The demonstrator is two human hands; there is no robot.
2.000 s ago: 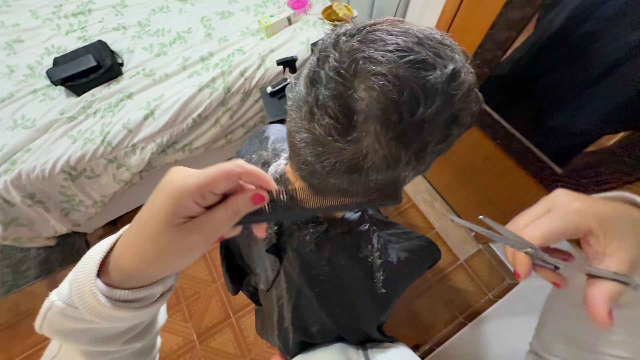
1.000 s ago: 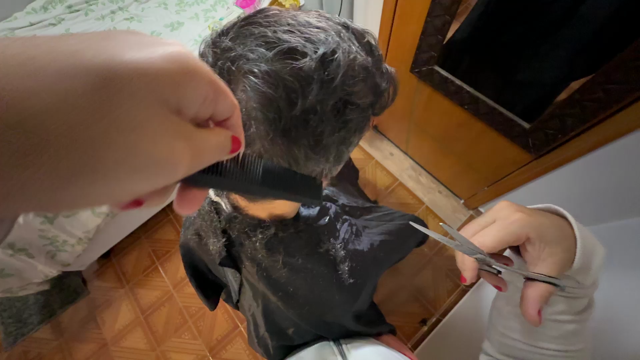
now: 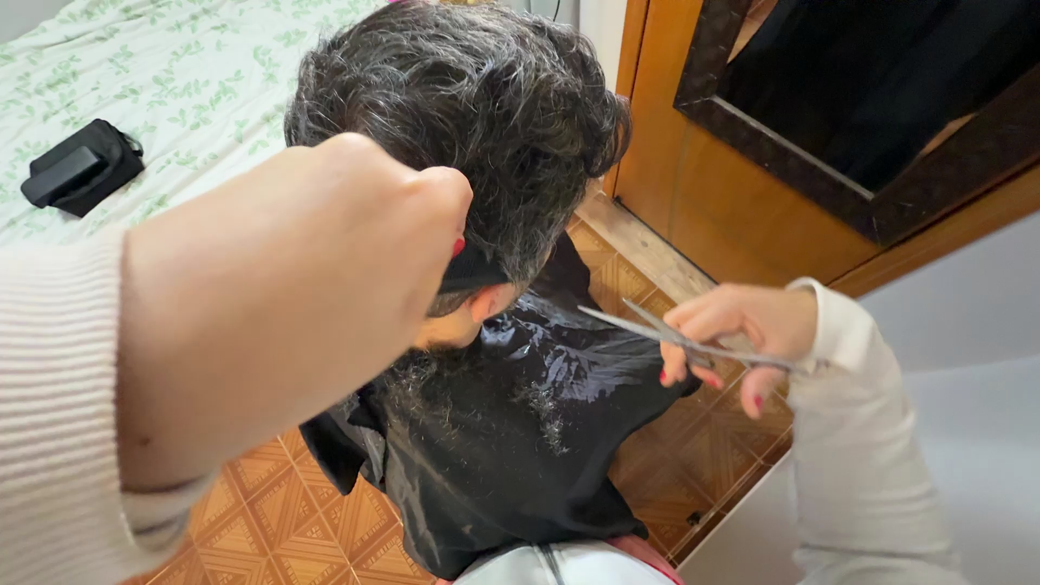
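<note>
My left hand (image 3: pixel 325 260) reaches across from the left and is closed on a black comb (image 3: pixel 471 270), most of it hidden behind the fingers. The comb lies against the dark, greying hair (image 3: pixel 487 106) of a seated person, just above the ear. Over that person's shoulders and lap hangs a black cape (image 3: pixel 504 455) with loose hair clippings on it. To the right of the head, my right hand (image 3: pixel 731 341) holds metal scissors (image 3: pixel 666 333) with their blades apart and pointing left, clear of the hair.
A bed with a leaf-patterned sheet (image 3: pixel 203 106) is at the upper left, bearing a black case (image 3: pixel 81 169). At the right stand an orange wooden door (image 3: pixel 715 203) and a dark-framed mirror (image 3: pixel 894 203). Patterned brown floor tiles (image 3: pixel 284 504) surround the person.
My left hand has brought the comb from the lower back of the hair to the side above the ear. My right hand still holds the open scissors off to the right. The view has shifted.
</note>
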